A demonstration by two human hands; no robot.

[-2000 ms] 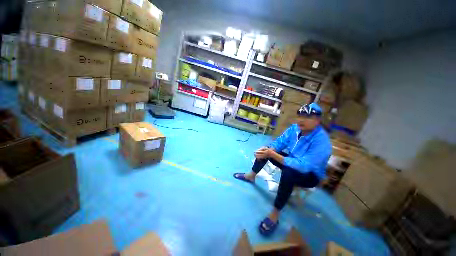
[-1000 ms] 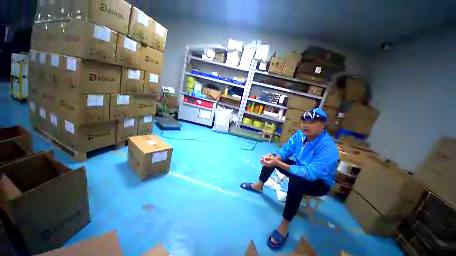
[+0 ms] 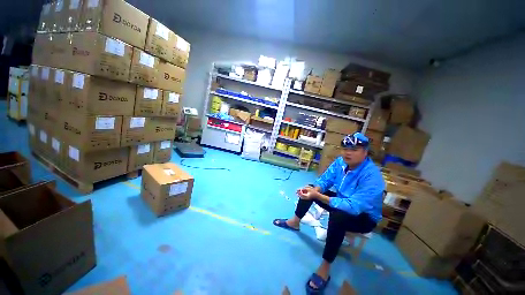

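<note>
Neither of my hands is in the picture. Brown carton flaps (image 3: 106, 287) show at the bottom edge, nearest to me, cut off by the frame; small flap tips (image 3: 347, 288) also show further right. An open brown shipping carton (image 3: 54, 253) with a black "D" logo stands on the floor at the lower left. A closed carton (image 3: 167, 189) with white labels on its top and side stands alone on the blue floor.
A tall stack of labelled cartons (image 3: 101, 98) stands on a wooden pallet (image 3: 86, 183) at left. A person in a blue jacket (image 3: 360, 193) sits on a stool at right. Shelving (image 3: 282, 115), a dark floor platform (image 3: 189, 151) and large cartons (image 3: 440, 230) stand beyond.
The view has shifted, so the bottom flaps show less than before and the pallet stack sits lower. The seated person and the cartons stay in place.
</note>
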